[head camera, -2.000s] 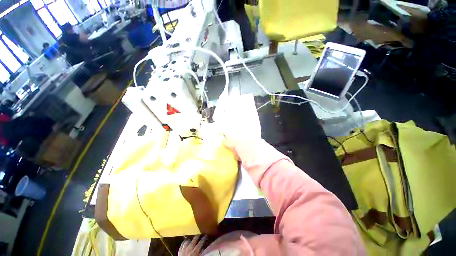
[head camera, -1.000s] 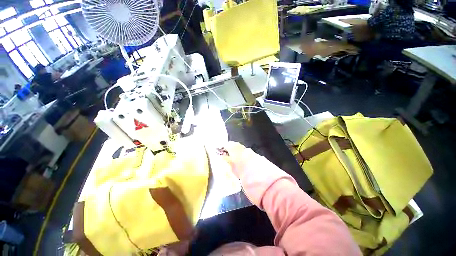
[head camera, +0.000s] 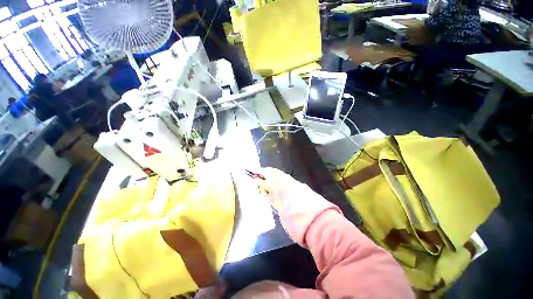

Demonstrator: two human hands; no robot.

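A yellow tote bag body (head camera: 152, 233) with brown patches lies on the pale work plate (head camera: 248, 225), its far edge under the white sewing machine head (head camera: 146, 146). A dark line runs down its front. My right hand (head camera: 273, 182) is right of the bag, over the plate, closed around a small red-and-black tool, likely thread snips (head camera: 253, 174), pointing toward the machine. My left hand (head camera: 211, 290) is blurred and mostly hidden at the bottom edge, by the bag's lower brown patch; its grip is unclear. Glare washes out the needle area.
A pile of yellow bags (head camera: 450, 187) lies right of the black table (head camera: 292, 155). A control panel (head camera: 325, 98) with white cables stands behind it. A yellow bag (head camera: 280, 38) hangs behind the machine. A fan (head camera: 125, 23) stands at back left. A person (head camera: 456, 23) is at upper right.
My right hand has moved off the bag's right edge and now holds the red-and-black tool. The view has swung right, bringing in the fan. My left hand shows less than before.
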